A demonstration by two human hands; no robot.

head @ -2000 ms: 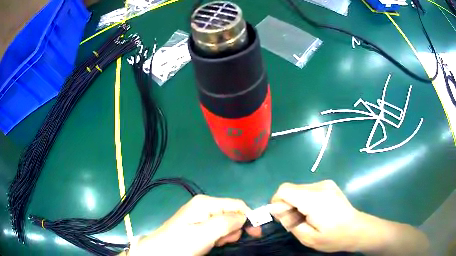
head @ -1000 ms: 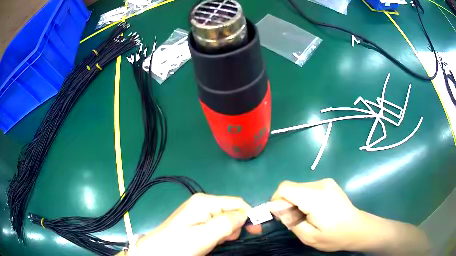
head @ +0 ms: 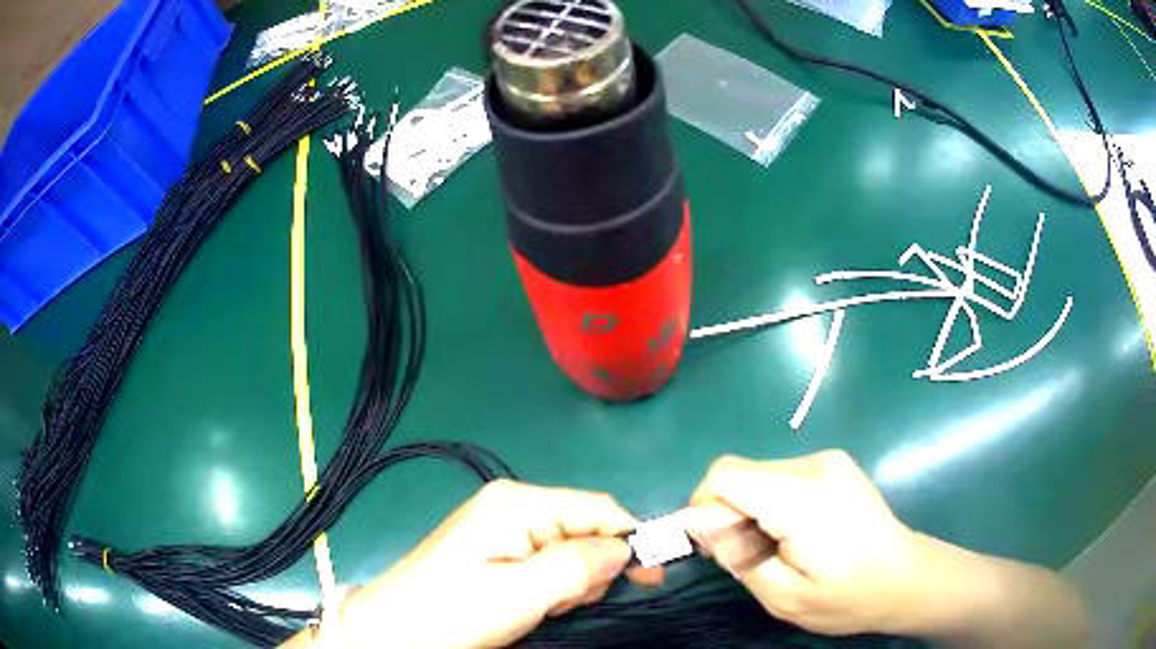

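Note:
A small white flat piece [head: 662, 540] sits between my hands at the bottom centre. My left hand [head: 533, 552] is closed at its left edge, over dark cable ends that are mostly hidden by the fingers. My right hand [head: 805, 539] pinches at its right edge; what else those fingers hold is hidden. Black cables [head: 437, 456] run from the left up to my left hand, and more black cables [head: 672, 621] lie below both hands at the frame's bottom edge.
A red-and-black heat gun [head: 596, 241] stands nozzle up beyond my hands. White tubing [head: 960, 294] lies right of it. A tied black cable bundle [head: 140, 298] and a blue bin [head: 95, 152] are at left. Clear bags [head: 733, 99] and a power cord [head: 938, 117] lie behind.
My hands hold nearly the same pose, with only slight finger and wrist movement around the white piece. The view has shifted slightly.

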